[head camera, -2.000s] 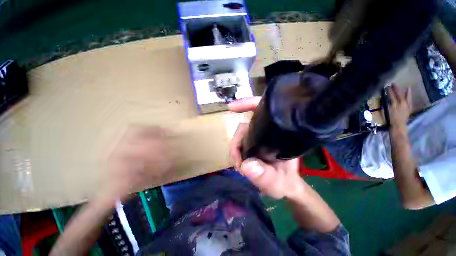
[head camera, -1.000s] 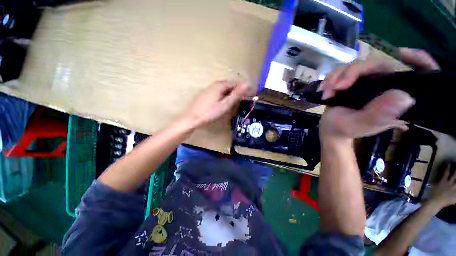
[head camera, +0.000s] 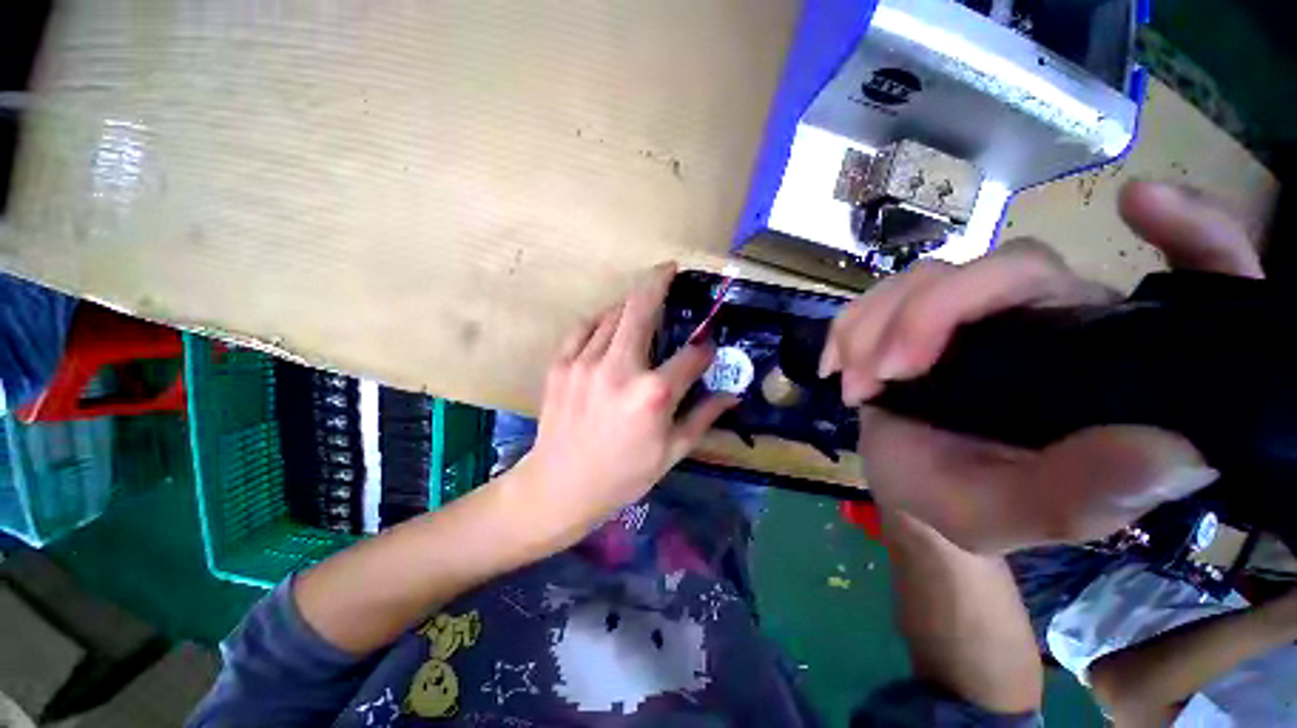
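A black plastic housing (head camera: 775, 316) lies at the bench's near edge, below the screw feeder (head camera: 910, 121). A round silver-white motor (head camera: 728, 371) sits in its left part, with a thin red wire (head camera: 716, 303) above it. My left hand (head camera: 612, 405) rests on the housing's left end, fingertips beside the motor. My right hand (head camera: 981, 384) is closed around the black electric screwdriver (head camera: 1053, 356), which covers the housing's right part. The tool's tip is hidden behind my right fingers or too dark to make out.
The bench (head camera: 427, 171) is covered with tan cardboard. A green crate (head camera: 242, 455) with black parts (head camera: 339, 455) stands low at the left, near a red stool (head camera: 107, 363). Another person's arm (head camera: 1195, 661) and a second motor (head camera: 1206, 531) show at the lower right.
The feeder and housing now look larger and nearer. My left hand has come down onto the housing beside the motor. My right hand still holds the screwdriver, now lower over the housing's right part.
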